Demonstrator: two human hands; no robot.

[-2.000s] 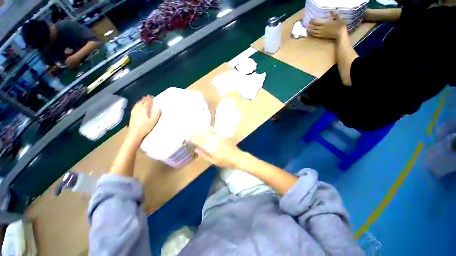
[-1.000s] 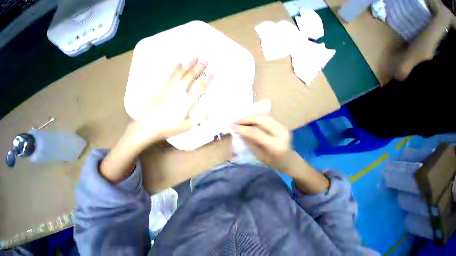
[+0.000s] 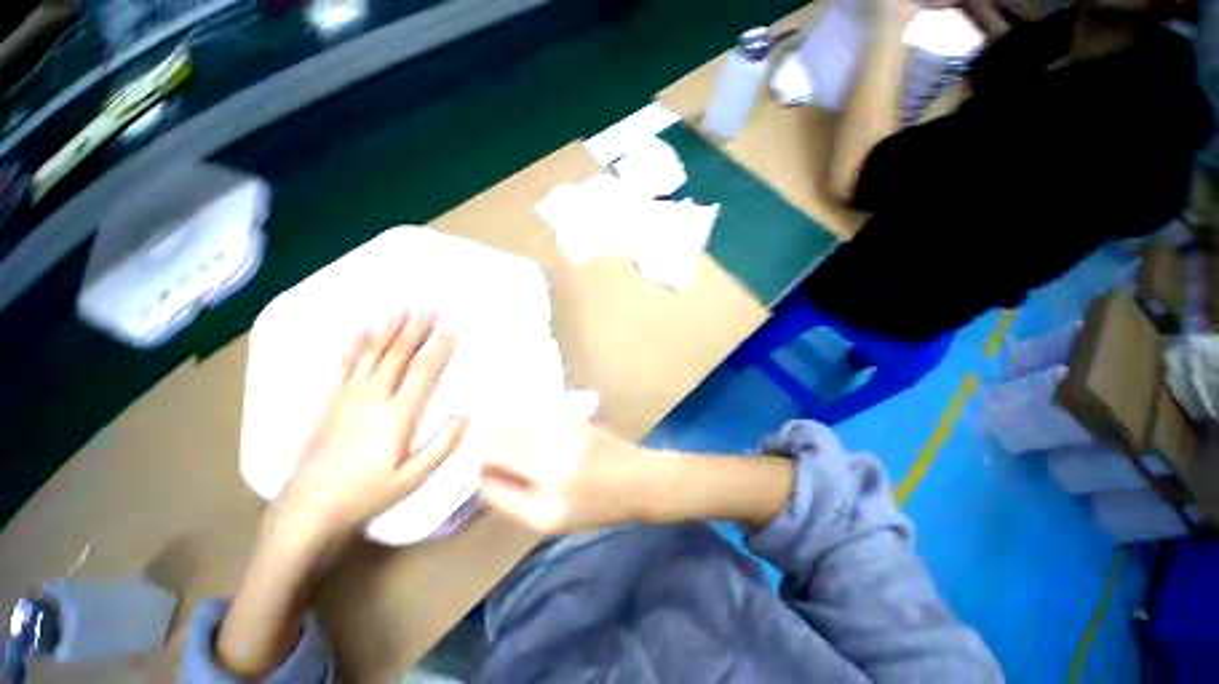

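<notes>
A white, roughly hexagonal housing (image 3: 441, 281) lies on the brown cardboard in front of me, overexposed so its face shows no detail. My left hand (image 3: 381, 434) lies on it with fingers spread, pressing on the lower left part of its face. My right hand (image 3: 562, 474) is at its lower right edge, blurred, with fingers curled. A white wipe end (image 3: 583, 401) shows above my right hand; the rest of it is hidden or lost in the glare. A purplish patch shows at the housing's near edge.
White wipes (image 3: 642, 221) lie on the cardboard (image 3: 668, 334). Another housing (image 3: 174, 261) sits on the dark green conveyor (image 3: 361, 147). A dispenser bottle (image 3: 107, 619) lies in view at lower left. A neighbour in black (image 3: 1029, 174) works at upper right beside another bottle (image 3: 735, 91) and a blue stool (image 3: 856, 368).
The view has shifted, so the housing and hands appear lower and further left. My right hand has moved up along the housing's edge. My left hand stays spread on its face.
</notes>
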